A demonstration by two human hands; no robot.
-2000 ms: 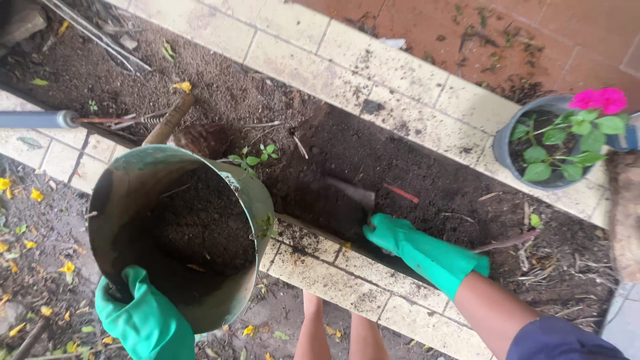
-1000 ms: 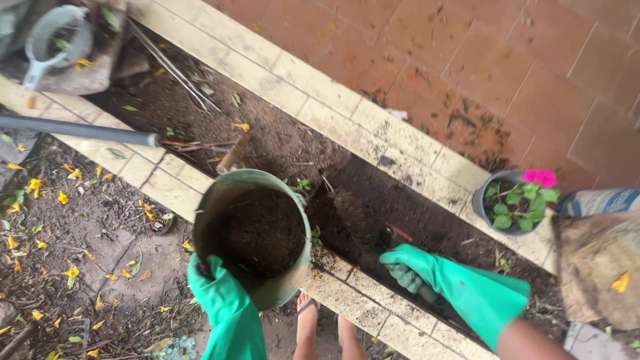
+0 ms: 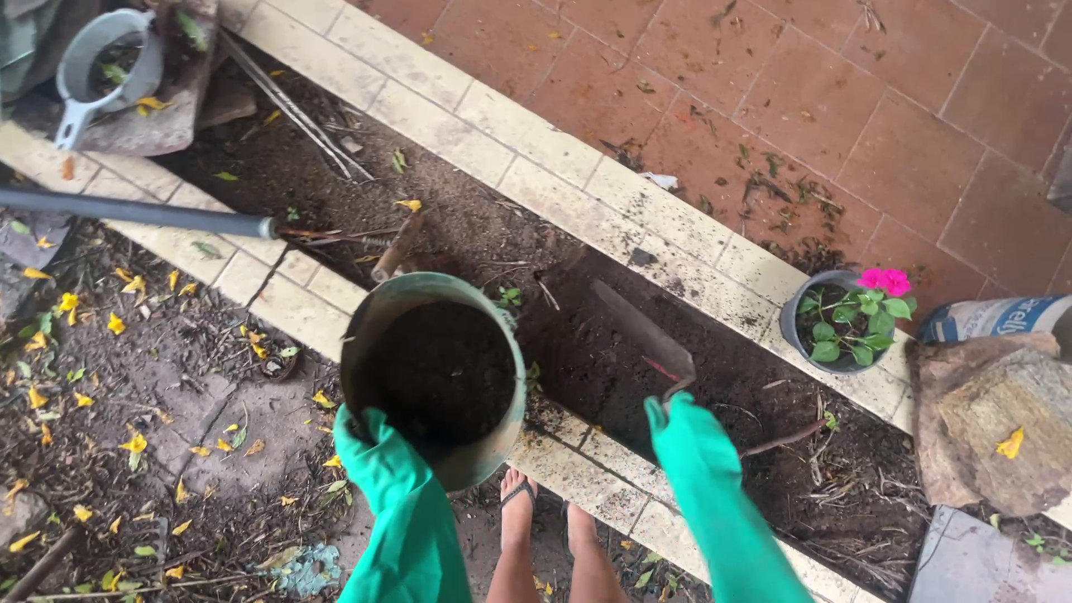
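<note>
My left hand (image 3: 381, 461), in a green rubber glove, grips the near left rim of a round green bucket (image 3: 494, 419) with dark soil (image 3: 444, 368) inside. The bucket is over the near tiled edge of a long planter bed. My right hand (image 3: 691, 435), gloved alike, is closed on a garden trowel (image 3: 645, 327); its handle is hidden in the glove. The trowel's blade points up and left over the dark planter soil (image 3: 578, 352). A potted plant with pink flowers (image 3: 846, 322) stands on the far tiled edge.
A wooden handle (image 3: 398, 247) sticks up behind the bucket. A grey pole (image 3: 142, 209) crosses the near edge at left, and a grey strainer (image 3: 109, 71) lies upper left. Flat stones (image 3: 997, 419) and a printed sack (image 3: 988, 318) are at right. My feet (image 3: 517, 511) are below the near edge.
The trowel, partly in view two seconds ago and hardly visible one second ago, now shows clearly above my right hand. My left hand still holds the bucket.
</note>
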